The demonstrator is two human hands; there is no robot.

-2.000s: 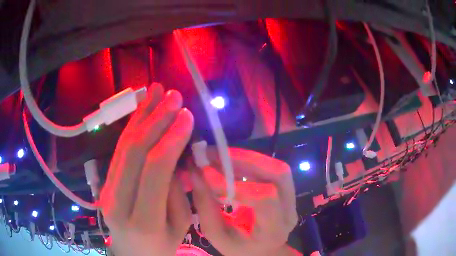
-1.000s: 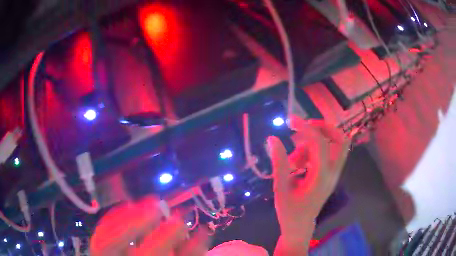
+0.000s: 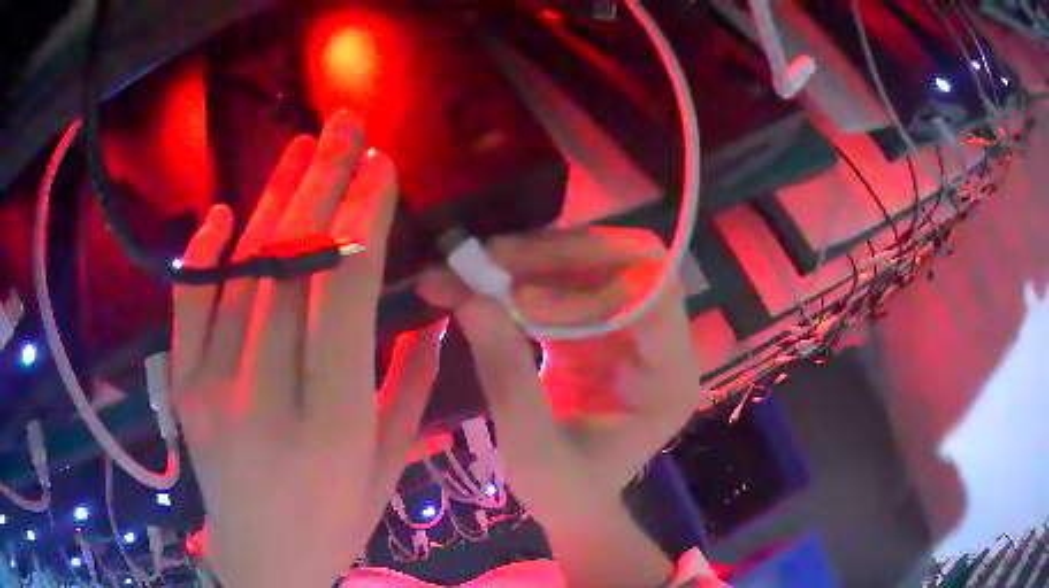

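My left hand (image 3: 282, 356) is raised at the left centre, fingers spread and stretched up against a dark unit's front. A black cable with a dark plug (image 3: 293, 262) and metal tip hangs across the backs of its fingers. My right hand (image 3: 587, 345) pinches a white plug (image 3: 481, 270), its tip pointing up-left at the lower edge of the dark unit (image 3: 483, 149). The plug's white cable (image 3: 690, 149) loops up to the top edge. Whether the tip sits in a port cannot be told.
Another white cable (image 3: 52, 310) loops at the left. Lower tiers show several blue-white LEDs and plugs. Bundled thin wires (image 3: 805, 316) run along the shelf edge at right. A blue bin (image 3: 788, 563) is at the bottom right. A white plug (image 3: 794, 75) hangs at the upper right.
My left hand has risen from the bottom to the unit. My right hand has moved left and up and now holds a white plug. The black cable now lies across my left fingers.
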